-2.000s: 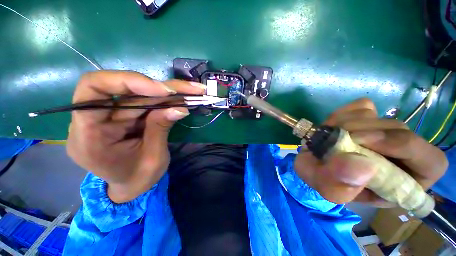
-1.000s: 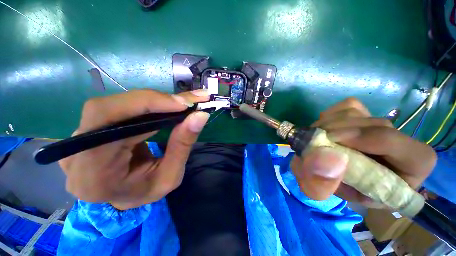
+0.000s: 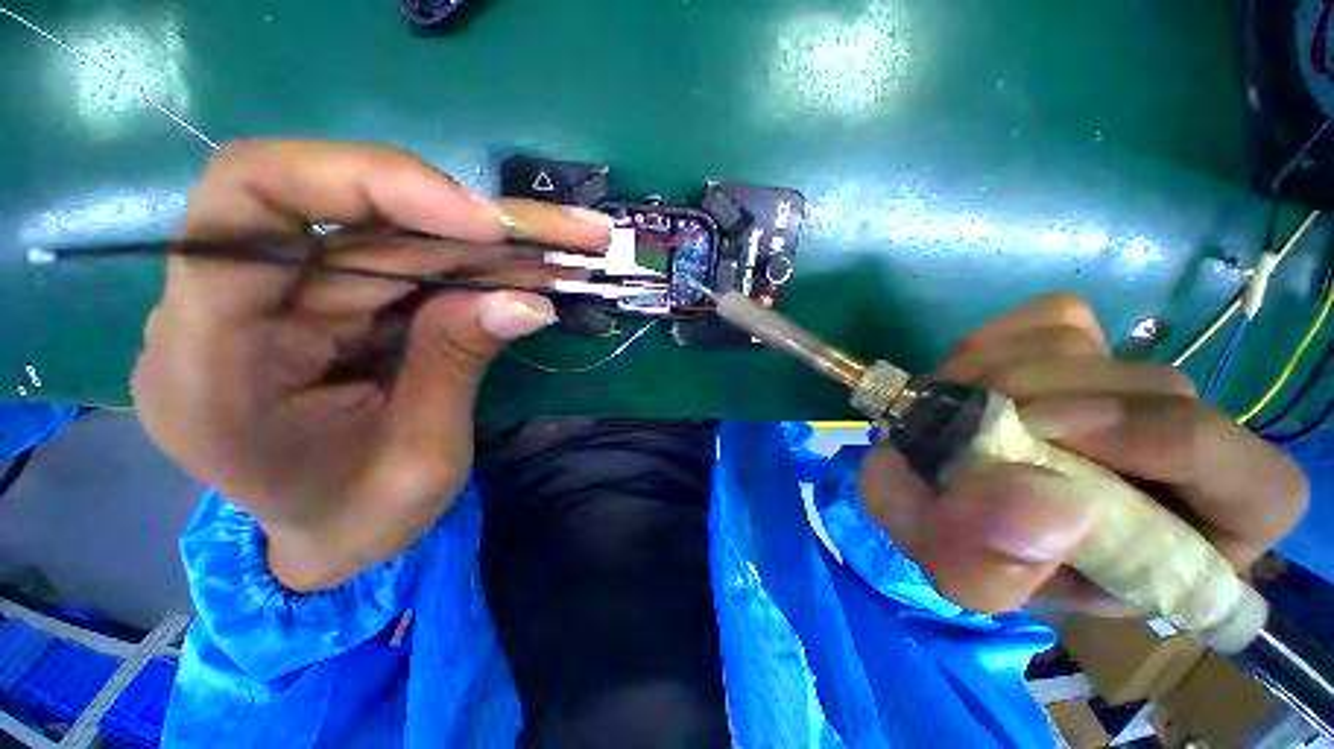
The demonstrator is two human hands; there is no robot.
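Observation:
A black device housing [image 3: 694, 231] with a blue-and-red circuit board sits in a black fixture [image 3: 761, 242] with two flat wings. My left hand [image 3: 329, 337] holds black tweezers [image 3: 351, 264], seen edge-on, with their pale tips over the left and lower part of the housing. My right hand [image 3: 1097, 454] holds a soldering iron [image 3: 1119, 512] by its cream tape-wrapped grip. Its tip is at the board's lower right edge; whether it touches is unclear. A thin lead wire [image 3: 585, 362] curves below the fixture. My left fingers hide part of the left wing.
The fixture lies on a shiny green mat [image 3: 966, 176]. A solder wire [image 3: 132, 88] runs across the upper left. A dark object [image 3: 436, 10] is cut off at the top edge. A black round unit and cables [image 3: 1287, 359] are at the right. Cardboard boxes [image 3: 1134, 659] stand below.
My left hand has moved left and up, and the tweezers have turned edge-on, showing two arms. The iron has shifted slightly right, with its tip a little higher.

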